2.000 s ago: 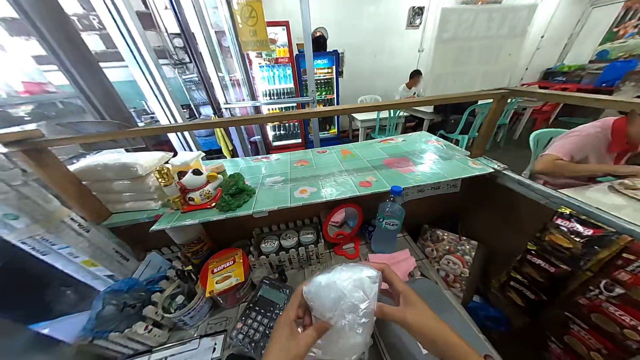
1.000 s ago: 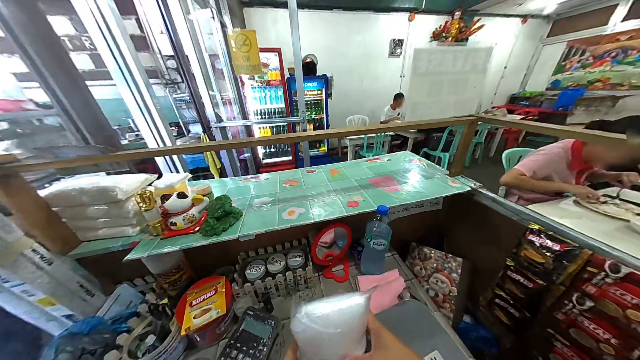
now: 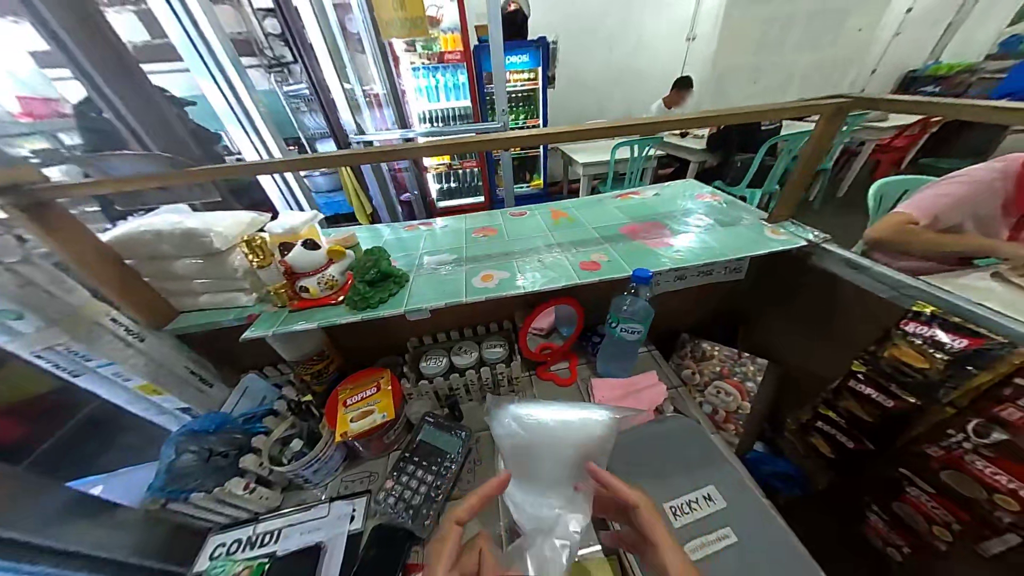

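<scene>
A clear plastic bag with white contents stands upright between my two hands, low in the middle of the head view. My left hand is at the bag's left side with its index finger raised near it. On the right side, my right hand has its fingertips against or very near the plastic. Whether either hand grips the bag cannot be told. Left of the bag lies a black calculator. Behind it are a pink cloth, a water bottle with a blue cap and a red-framed mirror.
A green tiled counter runs behind, with a lucky cat figurine and stacked white bags. Left are a red-lidded tub and a basket. Coffee packets hang at right. A person sits beyond the rail.
The bag's top now stands flared above its narrower lower part, and both hands show at its sides; a second ago, one hand showed at its right. The view has shifted.
</scene>
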